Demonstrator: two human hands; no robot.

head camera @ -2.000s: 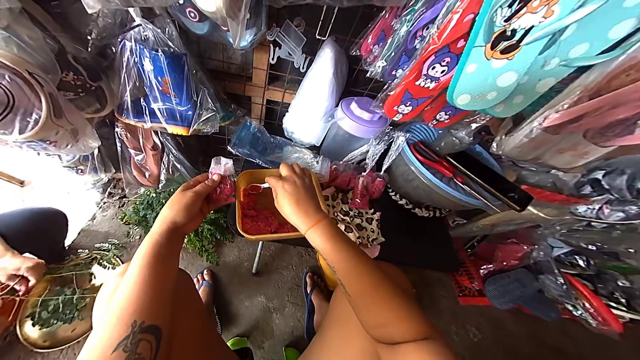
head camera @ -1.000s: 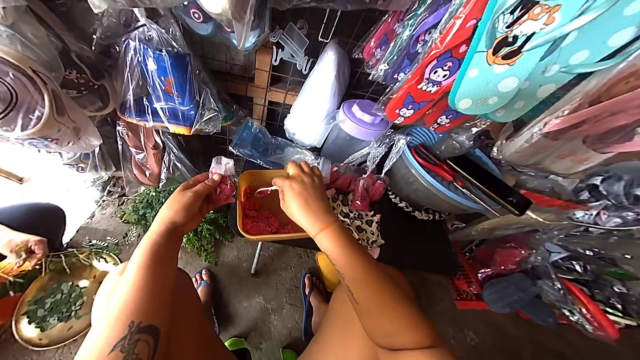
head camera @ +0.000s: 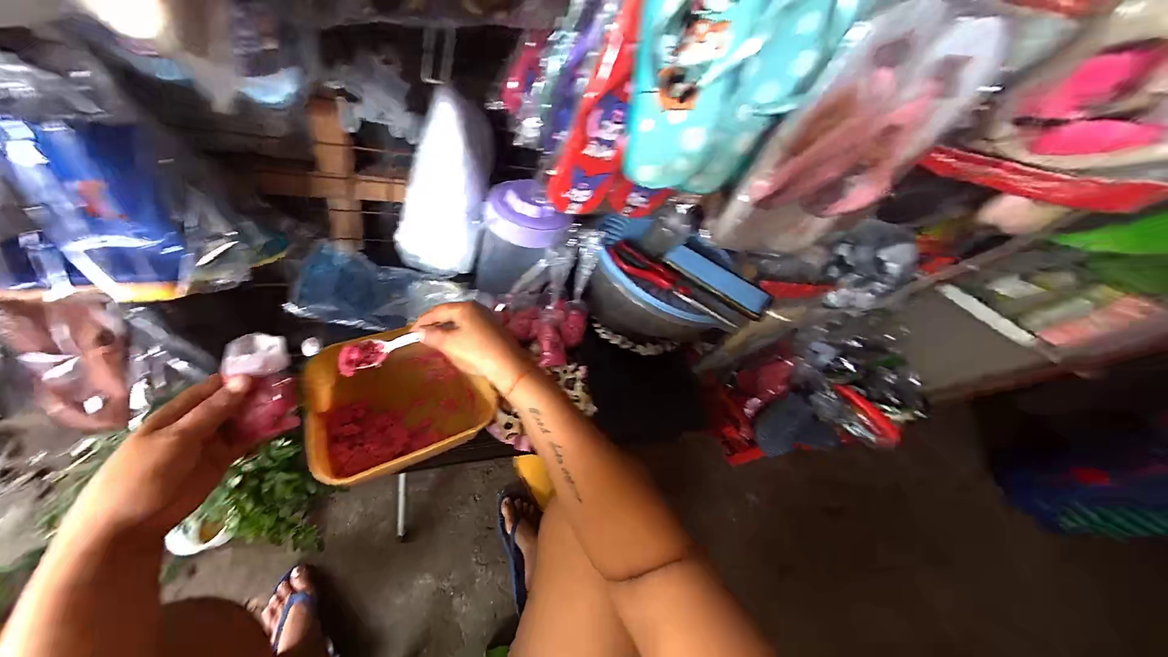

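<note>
My left hand (head camera: pixel 187 438) holds a small clear plastic bag (head camera: pixel 265 392) of pink-red food, its rim folded open at the top. In my right hand (head camera: pixel 470 342) is a white plastic spoon (head camera: pixel 399 342), its bowl heaped with the same pink-red food (head camera: pixel 362 357). The spoon is over the back left part of a yellow rectangular tub (head camera: pixel 319 447), which has more of the red food in its bottom. Filled, tied plastic bags (head camera: pixel 550 328) lie just right of the tub, beyond my right wrist.
A lidded container with a purple top (head camera: pixel 527 214) and a grey basin (head camera: pixel 639 297) holding a dark box stand behind the tub. Wrapped slippers (head camera: pixel 703 109) hang above. Green leaves (head camera: pixel 274 497) are on the left near the ground. A red basket (head camera: pixel 744 447) sits at the right.
The spoon now shows loaded with red food above the tub's left part. My left hand still has hold of the bag. The view has swung to the right.
</note>
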